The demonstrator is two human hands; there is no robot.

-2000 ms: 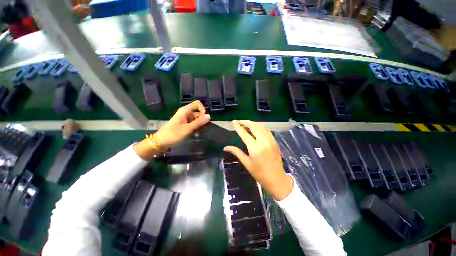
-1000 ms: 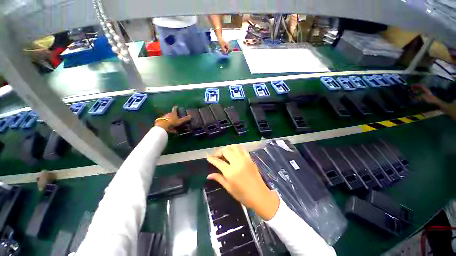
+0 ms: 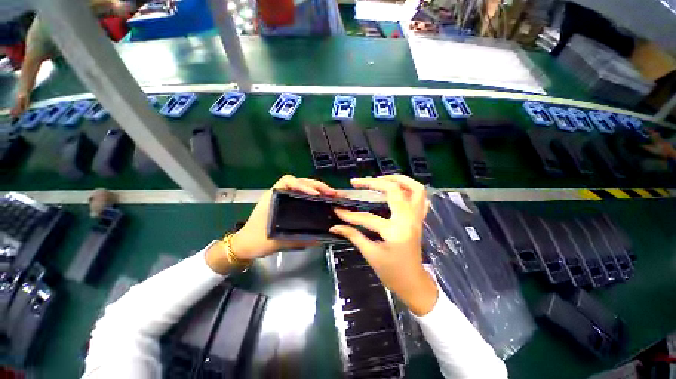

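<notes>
A black plastic housing is held up level over the near bench, its long face turned toward me. My left hand grips its left end. My right hand is at its right part, thumb and fingers around a thin dark edge or strip there; whether that strip is separate from the housing is unclear. Below lies the sticker sheet stack, dark rectangles with pale edges. Two housings lie left of it, partly behind my left sleeve.
A clear plastic bag lies right of the stack, with rows of housings beyond. Housings and blue frames line the belt. A metal post stands left. Other people's hands show at both far sides.
My left hand has come back from the housings on the belt and now holds a housing in front of me. My right hand has closed in on it. The view has shifted.
</notes>
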